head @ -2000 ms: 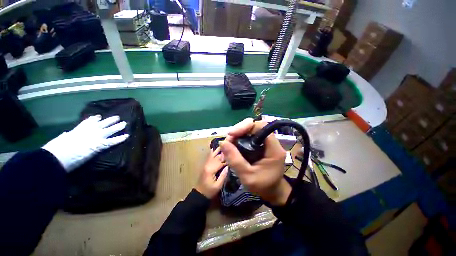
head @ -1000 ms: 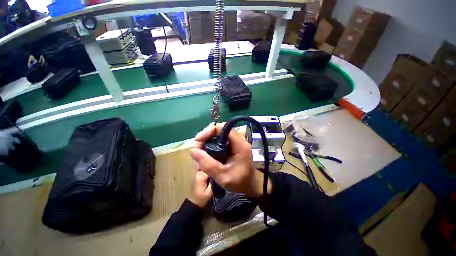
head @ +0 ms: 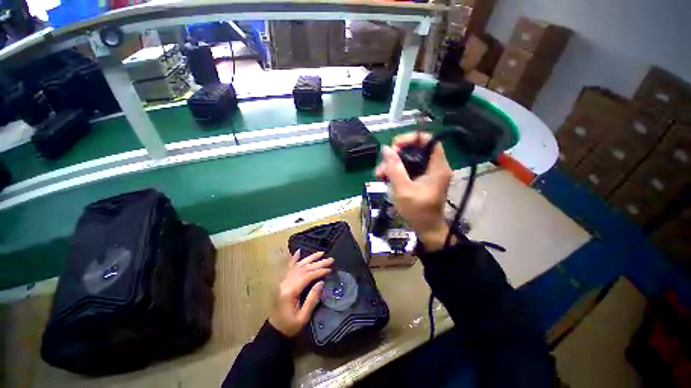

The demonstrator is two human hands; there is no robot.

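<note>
A black speaker cabinet (head: 350, 303) with a grey round cone lies on the cardboard-covered bench (head: 254, 303). My left hand (head: 298, 294) rests on its left side with the fingers spread over the top. My right hand (head: 418, 178) is raised above and behind the white screw feeder (head: 388, 250), gripping the black electric screwdriver (head: 414, 158). The screwdriver's lower end is hidden by the hand. A black cable (head: 470, 193) loops from it down to the right.
Stacked black speaker cabinets (head: 114, 280) stand at the left. The green conveyor (head: 250, 170) behind carries several cabinets. Partly hidden tools (head: 489, 245) lie right of the feeder. Brown cartons (head: 606, 132) stand at the right.
My right hand has lifted the screwdriver off the cabinet, up and right over the feeder. My left hand lies flatter on the cabinet. Another person's gloved hand has left the left side.
</note>
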